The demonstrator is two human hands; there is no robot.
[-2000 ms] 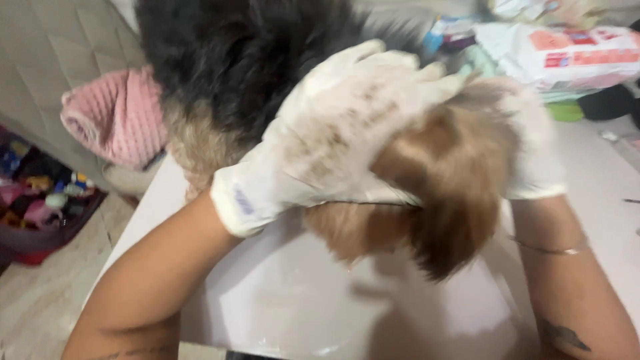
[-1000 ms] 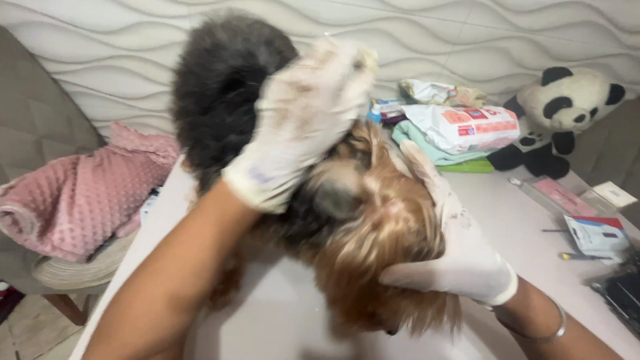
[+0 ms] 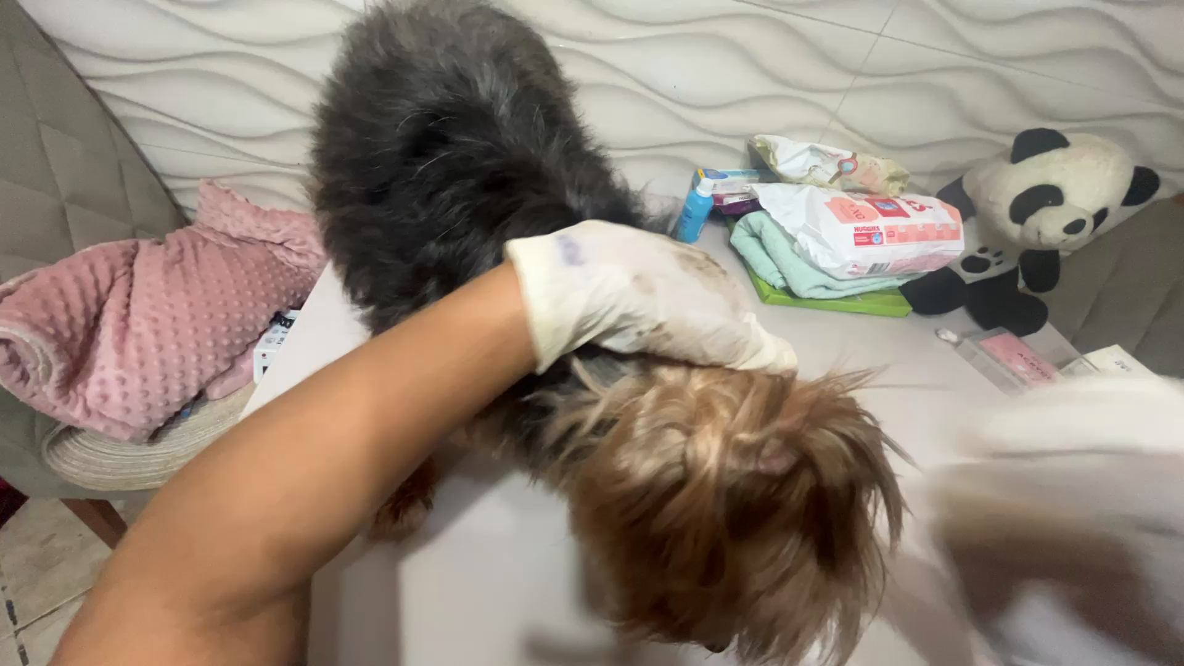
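A long-haired dog (image 3: pixel 444 139) with a dark back and a tan head stands on a white table (image 3: pixel 481 573), its head hanging low toward me. My left hand (image 3: pixel 657 301), in a stained white glove, rests on the dog's neck just behind the head; its fingertips are partly hidden, so its grip is unclear. My right hand (image 3: pixel 1064 453) is a pale gloved blur at the right edge, apart from the dog. Whether it holds anything cannot be seen.
At the back lie a Huggies pack (image 3: pixel 860 231), a mint towel (image 3: pixel 795 264), a blue bottle (image 3: pixel 696 213) and a panda plush (image 3: pixel 1054 203). A pink box (image 3: pixel 1017 359) lies at the right. A pink dotted blanket (image 3: pixel 157 314) covers a chair at the left.
My right hand has left the side of the dog's head and moved to the right. My left hand has come down from above the dog's back onto its neck.
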